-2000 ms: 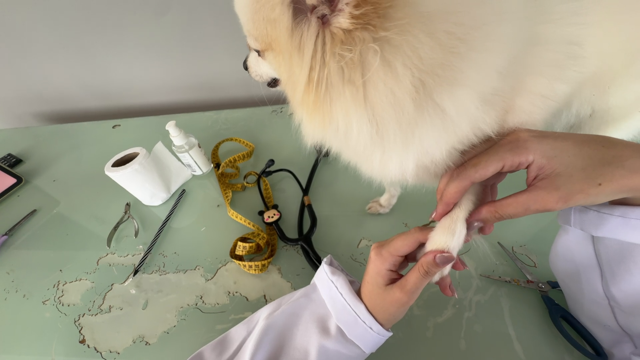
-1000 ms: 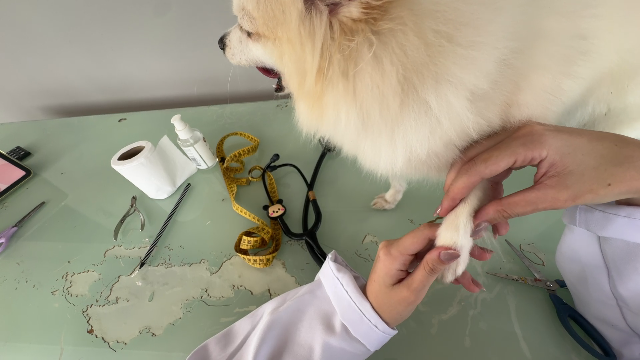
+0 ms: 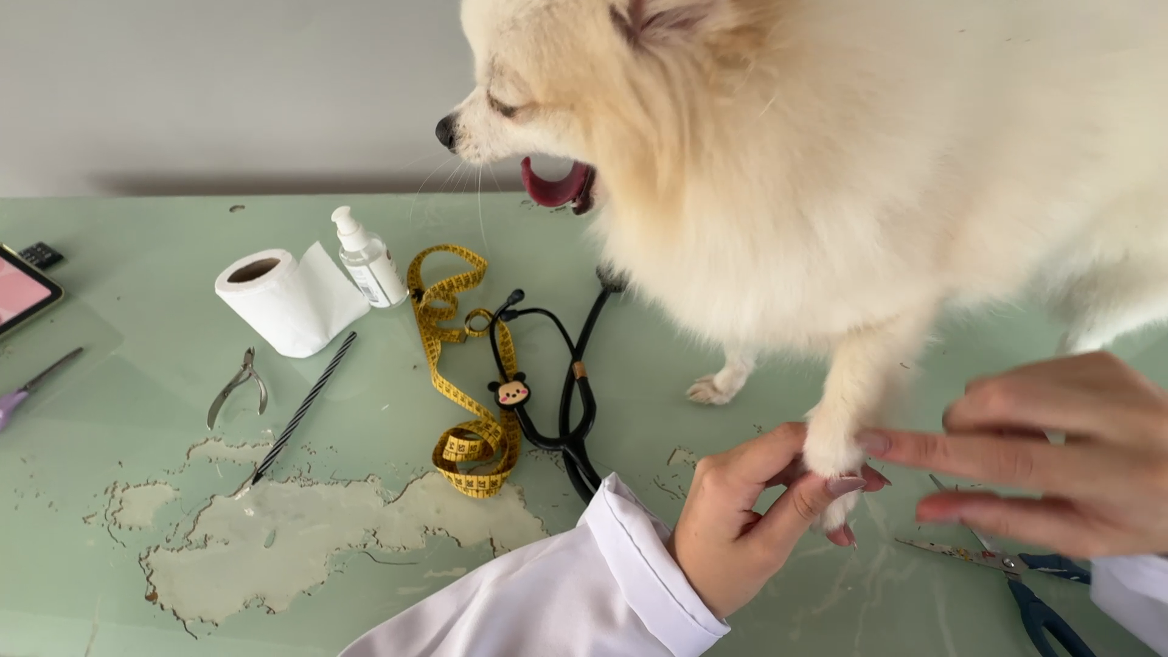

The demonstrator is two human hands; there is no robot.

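A cream, long-haired dog [image 3: 785,182] stands on the green tabletop, facing left with its mouth open and tongue curled. My left hand [image 3: 757,511] holds the dog's front paw [image 3: 832,447] between thumb and fingers. My right hand [image 3: 1058,456] is just right of that leg, fingers spread and holding nothing, one fingertip at or very near the fur above the paw. Scissors with dark blue handles [image 3: 1040,593] lie spread on the table below my right hand, partly hidden by it. The dog's other front paw [image 3: 716,388] rests on the table.
Left of the dog lie a black stethoscope [image 3: 591,401], a yellow tape measure [image 3: 474,456], a pump bottle [image 3: 374,269], a white paper roll [image 3: 292,301], metal nippers [image 3: 239,388], a dark striped rod [image 3: 306,406], purple-handled scissors [image 3: 36,383] and a device with a pink screen [image 3: 23,287]. The tabletop coating is peeling [image 3: 319,538].
My right hand has let go of the dog's leg and moved right and down, fingers now spread. The left hand still holds the paw. The dog's mouth has opened and its head shows lower.
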